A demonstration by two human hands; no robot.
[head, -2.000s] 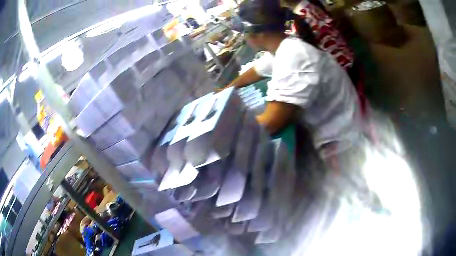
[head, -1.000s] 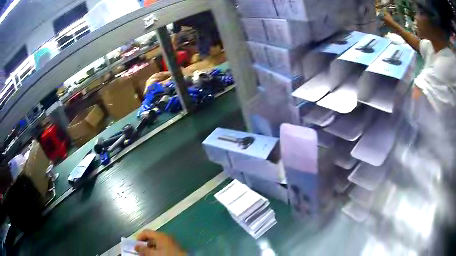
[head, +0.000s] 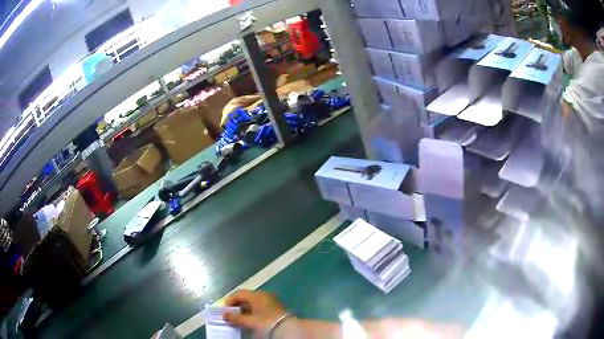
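My right hand (head: 259, 312), with a thin band at the wrist, comes in from the right at the bottom edge. Its fingers grip a small white printed leaflet (head: 222, 322), cut off by the lower edge. A small pale piece (head: 168, 332) shows left of it, too cut off to identify. My left hand is not in view. A leaflet stack (head: 372, 246) lies on the green bench to the right of my hand, a little fanned. Behind it, pale blue-white retail boxes (head: 367, 173) lie stacked, one beside them with its flap (head: 442, 169) up.
Open retail boxes (head: 506, 56) with hanging flaps are stacked at right, before a wall of boxes (head: 404, 59). A pale rail edges the dark green belt (head: 265, 205). Appliances (head: 189, 182) and cartons lie beyond. A post stands mid-view; a person in white is at far right.
The view has swung left and down from the box stacks to the bench. Since the previous frame, my right hand with the leaflet shows farther right, with more forearm in view.
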